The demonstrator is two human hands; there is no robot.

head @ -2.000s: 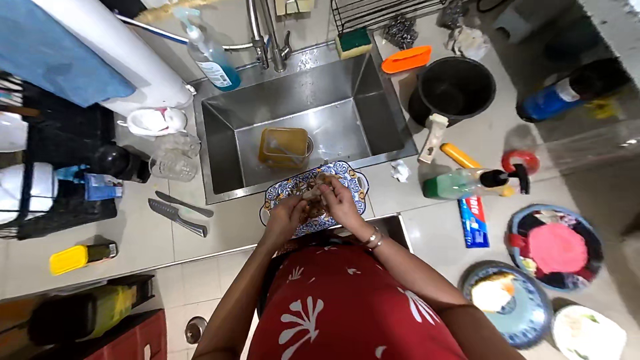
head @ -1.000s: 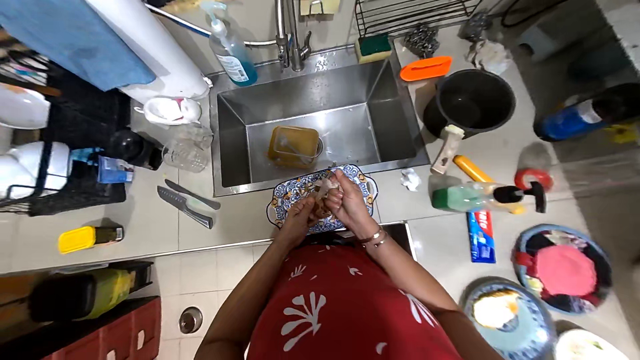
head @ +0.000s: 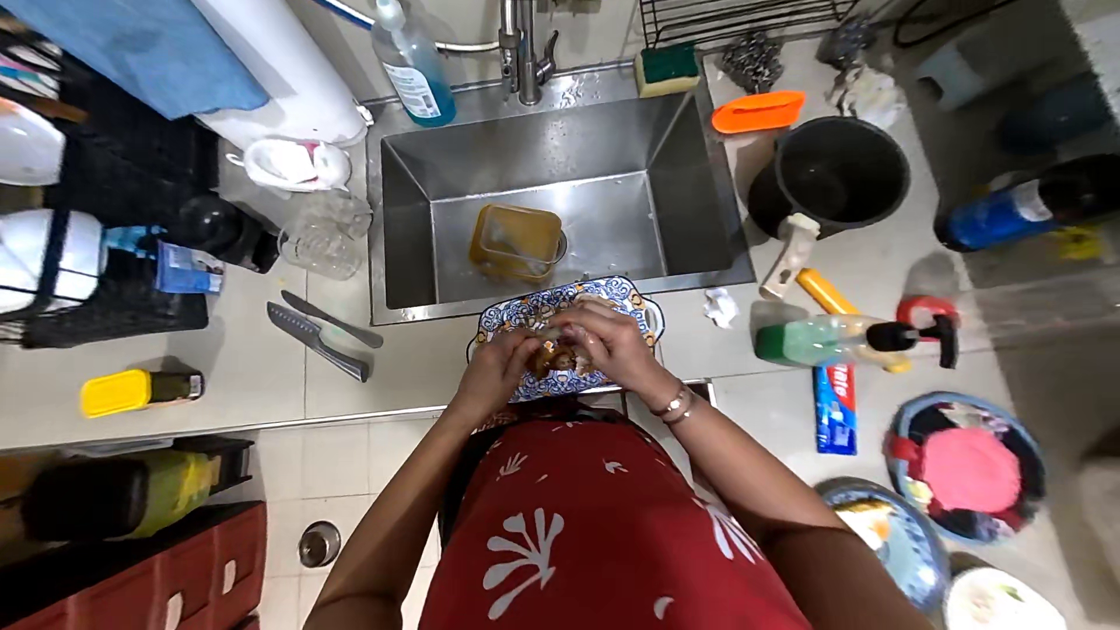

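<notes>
Both of my hands meet over a blue-and-white patterned dish (head: 630, 293) with handles, at the front edge of the sink. My left hand (head: 500, 363) and my right hand (head: 608, 341) pinch a small pale piece of food (head: 549, 334) between their fingertips. Brown food pieces (head: 560, 359) lie in the dish below, partly covered by the hands. In the steel sink (head: 604, 206) behind the dish sits a rectangular container (head: 516, 241) with yellowish-brown liquid.
Two knives (head: 319, 337) lie on the left counter near clear plastic containers (head: 325, 236). At right stand a black pot (head: 840, 175) and a green soap bottle (head: 814, 339). A sponge (head: 667, 70) rests on the sink's back rim, near the faucet (head: 525, 57).
My hands stay over the dish, and their fingers have shifted around the small piece. More of the brown food between them shows now than one second ago.
</notes>
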